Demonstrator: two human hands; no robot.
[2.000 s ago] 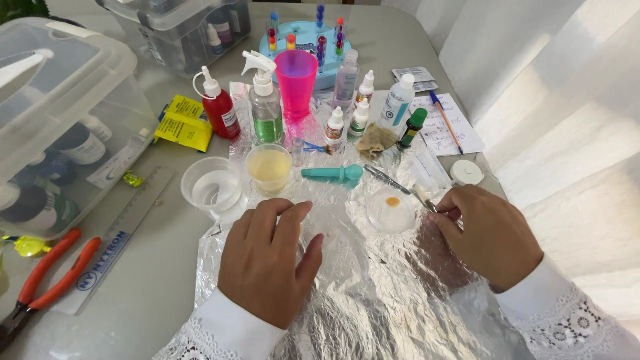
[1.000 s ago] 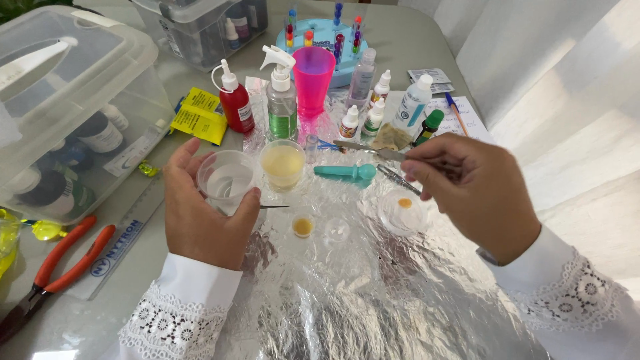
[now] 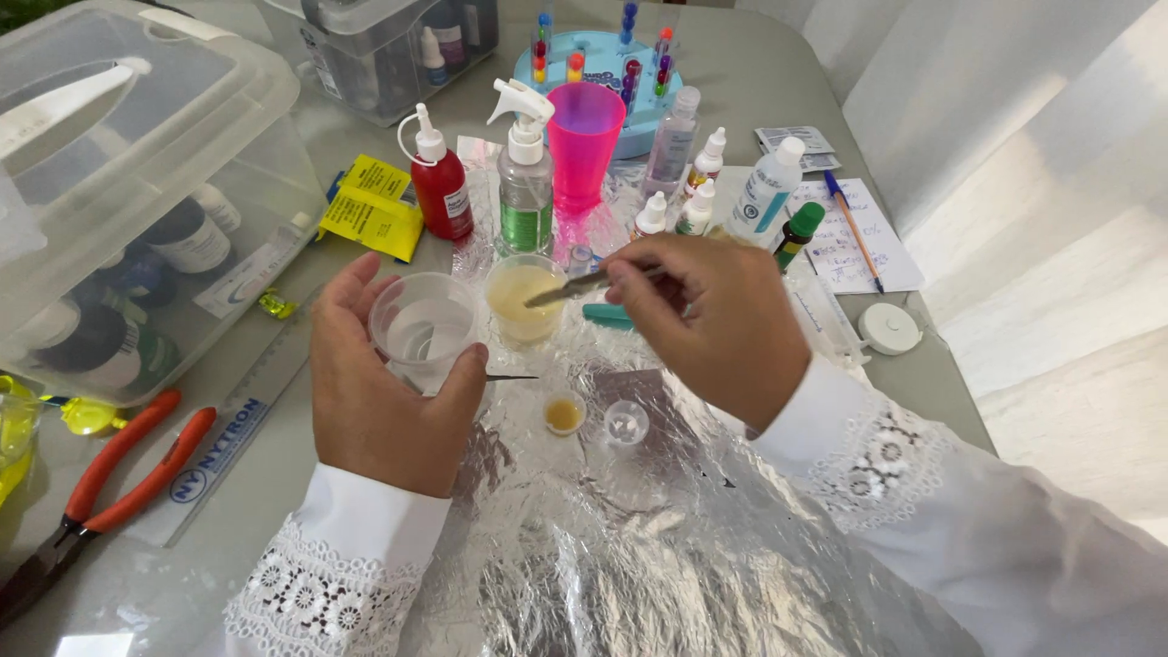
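My left hand (image 3: 397, 388) is closed around a clear plastic cup (image 3: 425, 319) with clear liquid in it; a thin dark pointed tool (image 3: 513, 377) sticks out by its fingertips. My right hand (image 3: 707, 319) grips a metal blade-like tool (image 3: 570, 288), its tip over a cup of cloudy yellowish liquid (image 3: 526, 301); whether it touches the liquid I cannot tell. Partly behind my right hand lies a teal plastic tool (image 3: 607, 316). Below, on the aluminium foil (image 3: 547, 547), stand a tiny cup of amber liquid (image 3: 565, 414) and a small clear cup (image 3: 627, 423).
Behind the cups stand a red bottle (image 3: 443, 187), a spray bottle (image 3: 526, 196), a pink tumbler (image 3: 584, 146) and several small bottles. At left are a lidded plastic bin (image 3: 137, 210), a ruler (image 3: 233, 429) and orange-handled pliers (image 3: 128, 465). A pen (image 3: 856, 233) lies on paper at right.
My left hand, low over the foil two seconds ago, now holds the clear cup. My right hand has moved left with the metal tool, whose tip is now over the yellowish cup.
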